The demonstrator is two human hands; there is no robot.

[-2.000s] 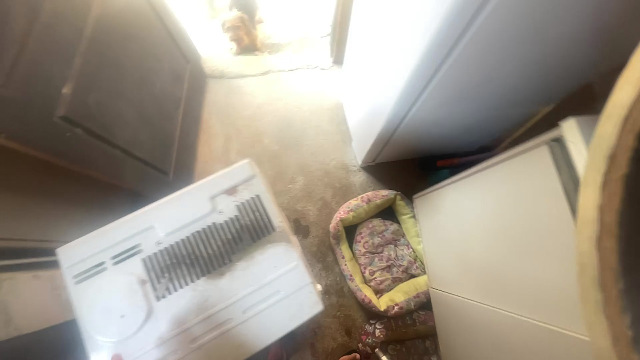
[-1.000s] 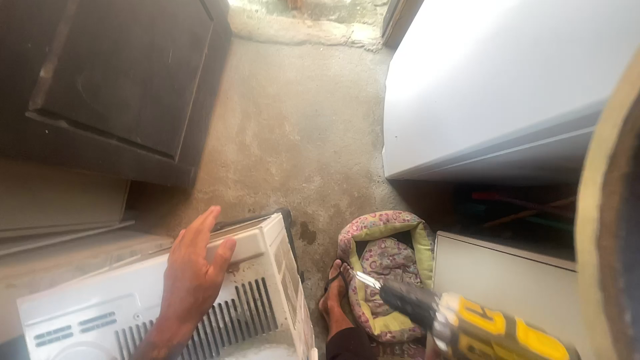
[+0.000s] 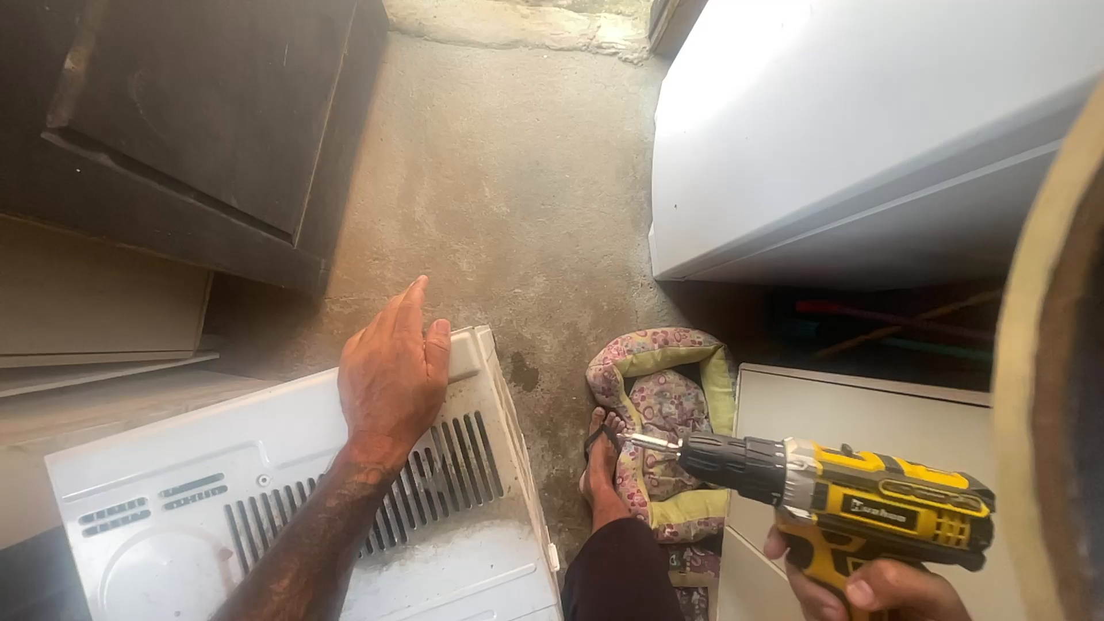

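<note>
My left hand (image 3: 392,371) lies flat, fingers together and thumb a little apart, on the upper edge of a white metal appliance panel (image 3: 285,457) with slotted vents. At the lower right my right hand (image 3: 871,586) is wrapped around the handle of a yellow and black cordless drill (image 3: 862,500). The drill's metal bit (image 3: 651,443) points left, over the flowered pet bed and beside my foot, and touches no part of the panel. The panel's lower edge is out of view.
My sandalled foot (image 3: 602,457) is on the concrete floor (image 3: 509,172) beside a flowered pet bed (image 3: 668,405). A dark wooden door (image 3: 198,112) stands upper left, a large white appliance (image 3: 828,129) upper right, a pale cabinet (image 3: 802,414) below it. A curved rim (image 3: 1026,345) borders the far right.
Both hands and the drill have come into view since the earliest frame. Since one second ago, the drill shows more fully. The view has tilted down.
</note>
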